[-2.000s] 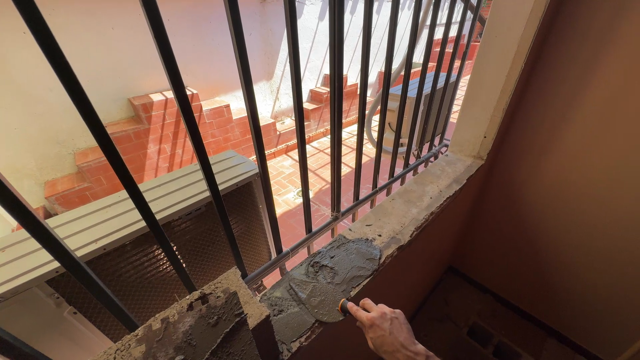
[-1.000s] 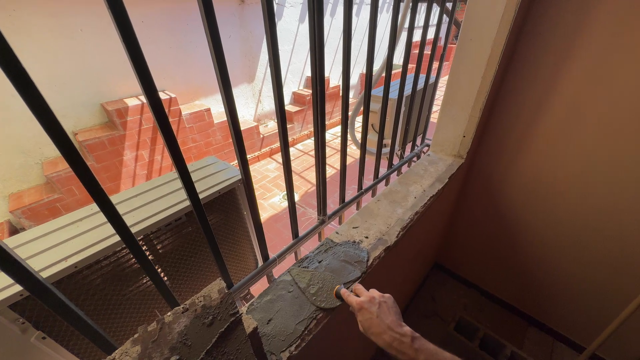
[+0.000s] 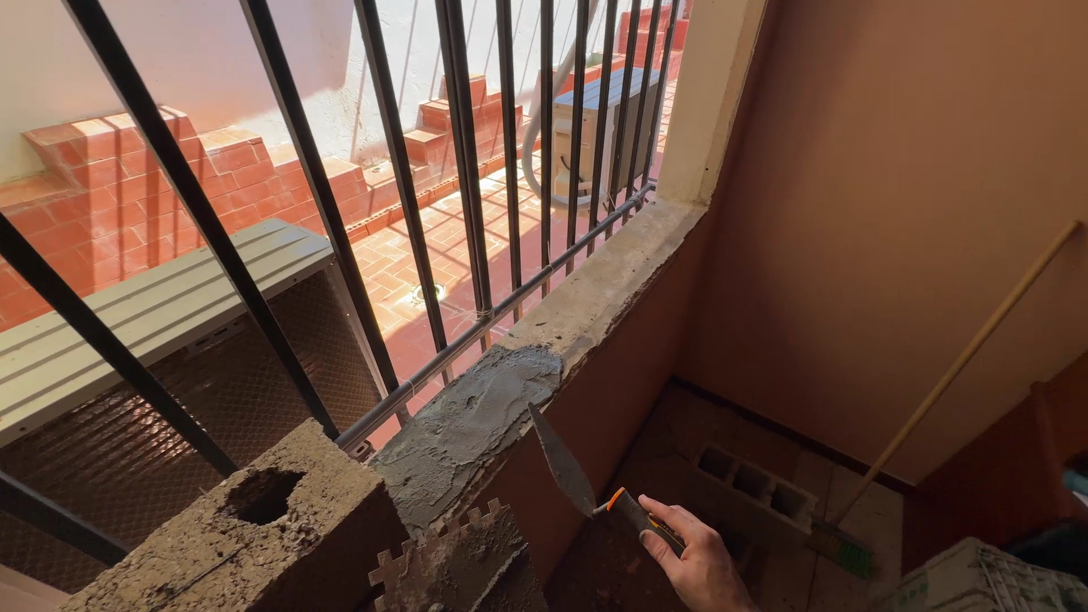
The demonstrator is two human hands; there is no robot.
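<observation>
My right hand (image 3: 693, 552) grips the black and orange handle of a pointed trowel (image 3: 561, 463), its blade tip close to the inner edge of the window sill (image 3: 612, 297). Wet grey mortar (image 3: 476, 425) lies spread on the sill beside the metal bars. Nearer to me, a concrete block (image 3: 246, 527) with a round hole stands at the left end of the mortar. A notched plate (image 3: 463, 565) smeared with mortar shows at the bottom, in front of the block; what holds it is hidden. My left hand is not in view.
Black window bars (image 3: 391, 178) rise along the sill's outer side, with air-conditioner units (image 3: 161, 297) beyond. At the lower right are a hollow block (image 3: 752, 484) on the floor, a broom (image 3: 952, 374) leaning by the wall and a pale crate (image 3: 994, 578).
My right hand has drawn the trowel off the mortar, towards the room. The mortar looks spread further along the sill towards the block. The notched plate has come into view at the bottom.
</observation>
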